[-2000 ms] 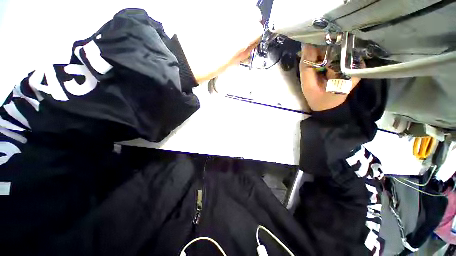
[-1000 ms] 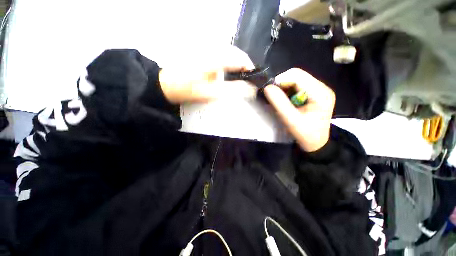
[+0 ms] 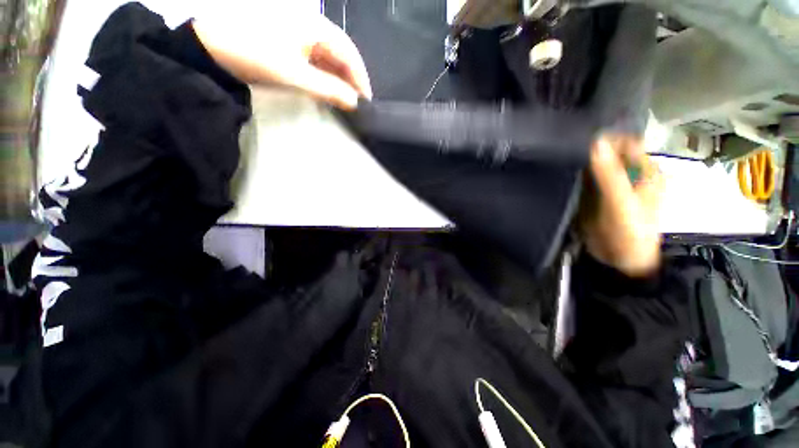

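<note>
A black fabric panel [image 3: 491, 175] is stretched between my two hands at the front of the white table, its upper edge blurred. My left hand [image 3: 328, 66] pinches its left corner. My right hand [image 3: 624, 201], blurred, grips its right end. A small green thing [image 3: 635, 173] shows in my right hand, probably the handle of a hand tool; its tip cannot be seen. More black fabric [image 3: 403, 52] lies behind the panel, towards the machine. A fine pale thread runs near the machine's foot area.
The pale sewing machine head [image 3: 718, 87] is at the upper right, with a white cylinder [image 3: 545, 54] below it. Yellow-orange loops [image 3: 755, 177] lie right of it. The white table [image 3: 298, 175] ends above my lap. Dark and grey fabric [image 3: 745, 306] hangs at the lower right.
My hands were close together over the table and have moved apart, spreading the panel between them. Earlier still, both were at the machine head. The black fabric has come out towards me.
</note>
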